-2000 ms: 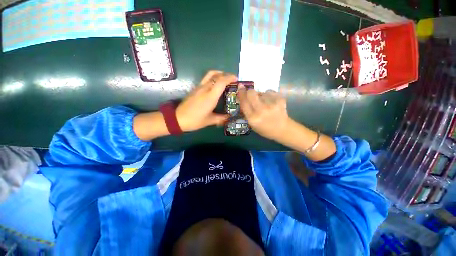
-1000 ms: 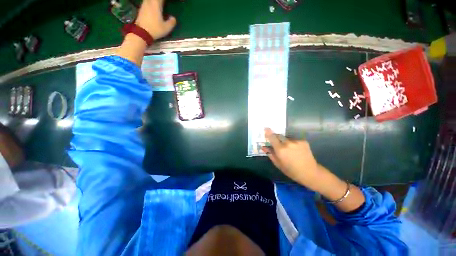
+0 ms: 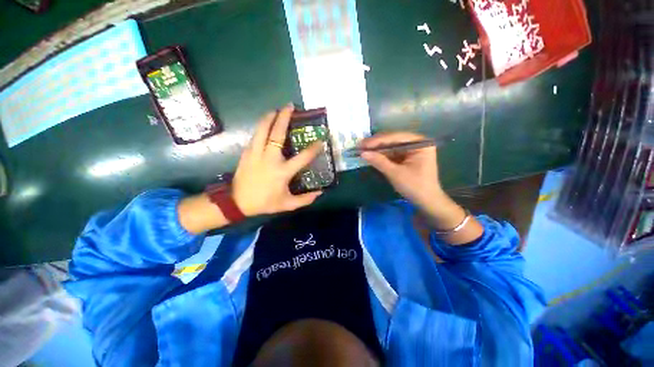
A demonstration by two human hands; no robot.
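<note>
An open phone housing [image 3: 320, 172] with a green circuit board showing lies upright in front of me, just left of the lower end of a pale sticker strip [image 3: 333, 86]. My left hand [image 3: 262, 170] holds the housing from the left, with fingers at its top and bottom edges and one finger over the board. My right hand [image 3: 407, 166] grips dark tweezers [image 3: 401, 146] that point left, their tip over the strip's lower end. Whether the tip holds a piece is too small to tell.
A second open phone housing [image 3: 181, 97] lies at the upper left beside a wider sticker sheet [image 3: 72, 82]. A red bin [image 3: 513, 36] of white parts stands at the upper right, with loose white pieces left of it. Clear trays [image 3: 609, 158] are stacked at the right edge.
My left hand has come back from the far belt and now holds a phone housing at the strip. My right hand now shows tweezers extended over the strip's lower end. The view has shifted.
</note>
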